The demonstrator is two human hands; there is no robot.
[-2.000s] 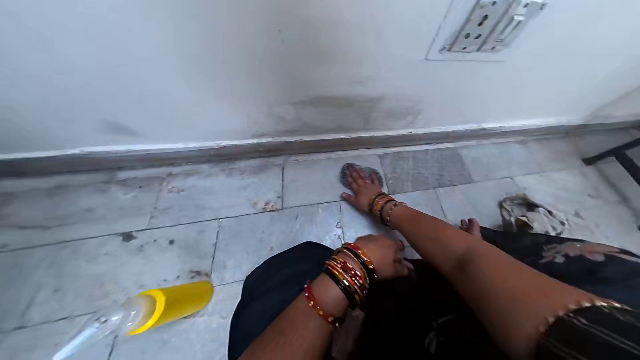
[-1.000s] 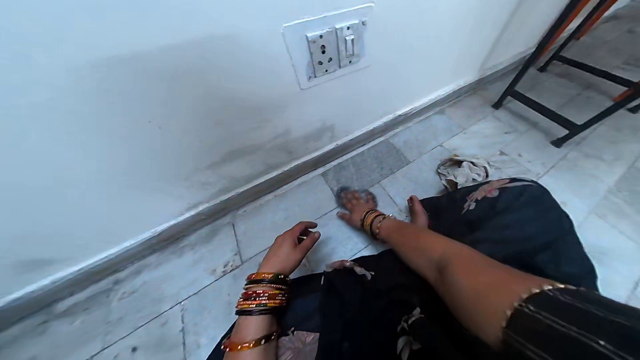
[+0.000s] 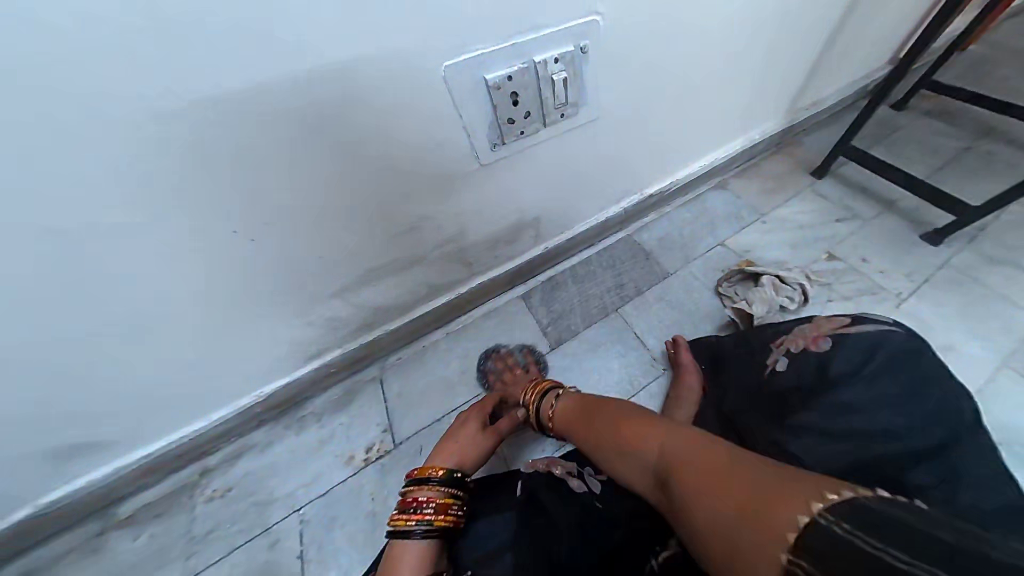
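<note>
My right hand (image 3: 512, 376) lies blurred over a grey metal scouring pad (image 3: 490, 362), pressing it flat to the marble floor tiles (image 3: 432, 388) close to the skirting. Its fingers are spread across the pad, and bangles circle the wrist. My left hand (image 3: 472, 436), with several coloured bangles, reaches in from below; its fingers are at the right wrist, and nothing shows held in it. A darker ribbed tile (image 3: 596, 288) lies just beyond the pad.
A crumpled off-white cloth (image 3: 764, 294) lies on the floor near my bare foot (image 3: 684, 380). A black metal stand (image 3: 904, 176) rises at the right. The wall, with a socket and switch plate (image 3: 532, 92), meets the grey skirting (image 3: 448, 308).
My left hand has moved to the right wrist. The pad, beside the ribbed tile's near edge a second ago, is now on the paler tile left of it. The view has turned since the first frame.
</note>
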